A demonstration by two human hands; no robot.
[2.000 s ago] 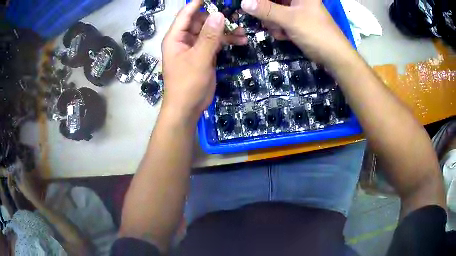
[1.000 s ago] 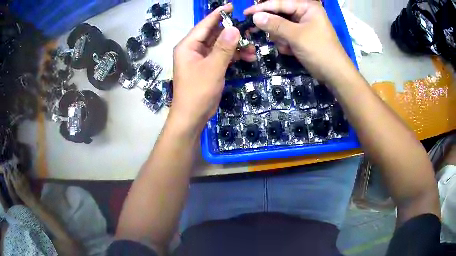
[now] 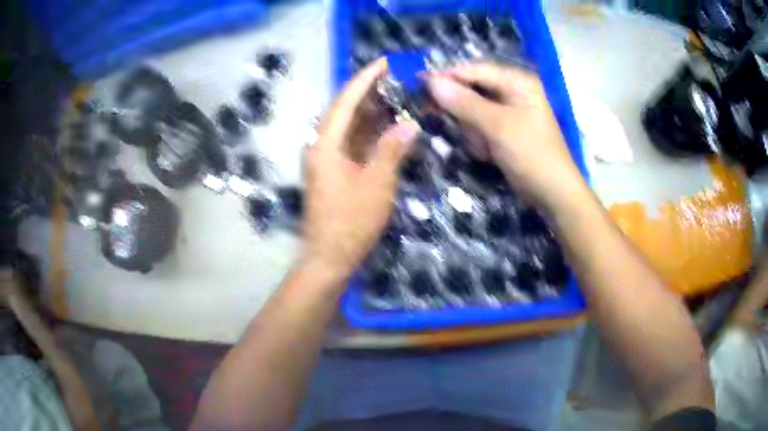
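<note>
The picture is blurred. My left hand (image 3: 354, 168) is over the left part of the blue parts tray (image 3: 455, 317), with a small silvery camera module (image 3: 392, 91) between thumb and fingers. My right hand (image 3: 505, 118) is over the tray's right part. Its thumb and index finger are close together near the module; whether they hold a small part cannot be told. Blue tray surface shows between the two hands. Rows of camera modules (image 3: 459, 202) with black lenses fill the near part of the tray, and more rows lie at its far end.
Loose modules (image 3: 255, 99) and round black camera housings (image 3: 139, 227) lie on the pale tabletop (image 3: 202, 295) at left. A white cloth (image 3: 605, 135) and black items (image 3: 682, 114) are at right. Orange-yellow tape (image 3: 674, 236) covers the edge. Other people's arms show at both sides.
The view has shifted, so the bench and tray sit lower and the tray's far rows show. Both hands also appear lower in the picture. Blue tray surface now shows between the fingertips.
</note>
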